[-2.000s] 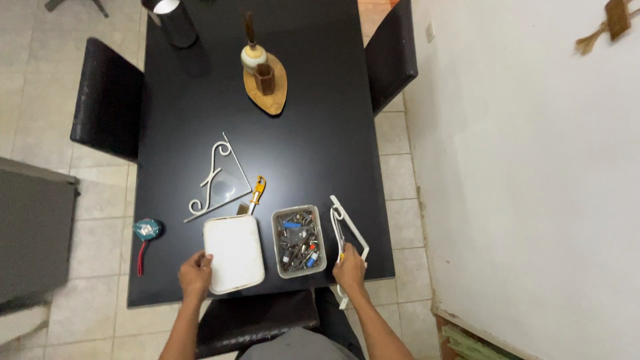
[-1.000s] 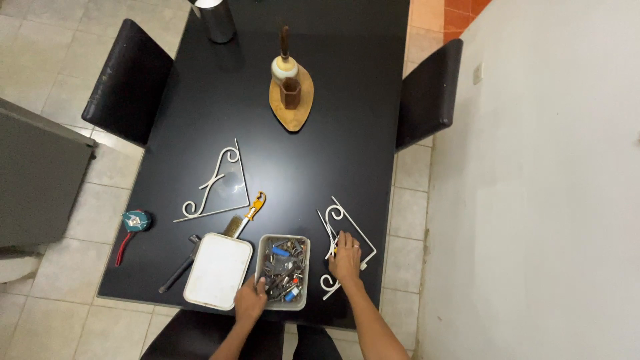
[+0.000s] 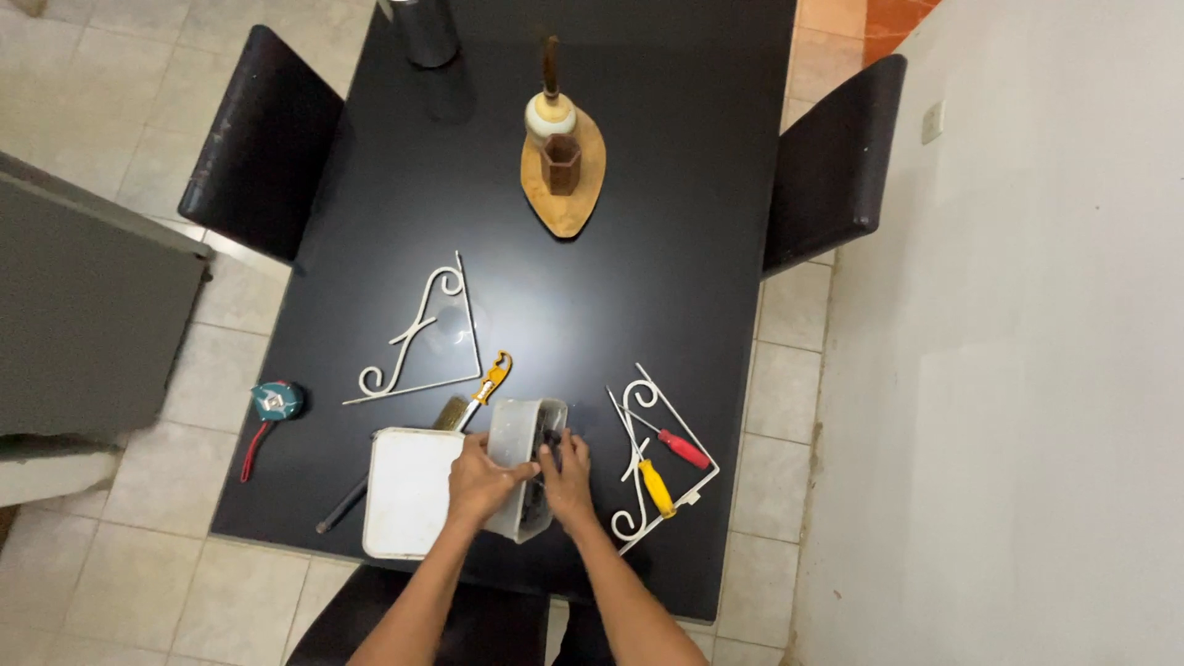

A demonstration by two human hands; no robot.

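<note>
My left hand (image 3: 486,481) grips the near left side of a translucent plastic container (image 3: 514,435), which is tipped on its side toward the right. At its opening is my right hand (image 3: 566,476), fingers over the dark small hardware inside; whether it holds a piece is hidden. A white lid (image 3: 412,495) lies left of the container. To the right, a red-handled screwdriver (image 3: 684,450) and a yellow-handled screwdriver (image 3: 657,488) rest across a white scrolled metal bracket (image 3: 680,421). A second white scrolled bracket (image 3: 472,324) lies farther left.
Beyond the lid lies a wire brush with a yellow handle (image 3: 495,377); a dark bar (image 3: 342,504) pokes out left of it. A tape measure (image 3: 277,400) with a red strap sits at the left edge. A wooden tray (image 3: 564,213) with a brown cup stands farther back. Chairs flank the black table (image 3: 647,231).
My right hand has left the right bracket and come to the container, which was flat and is now tipped. Both screwdrivers now show plainly on that bracket.
</note>
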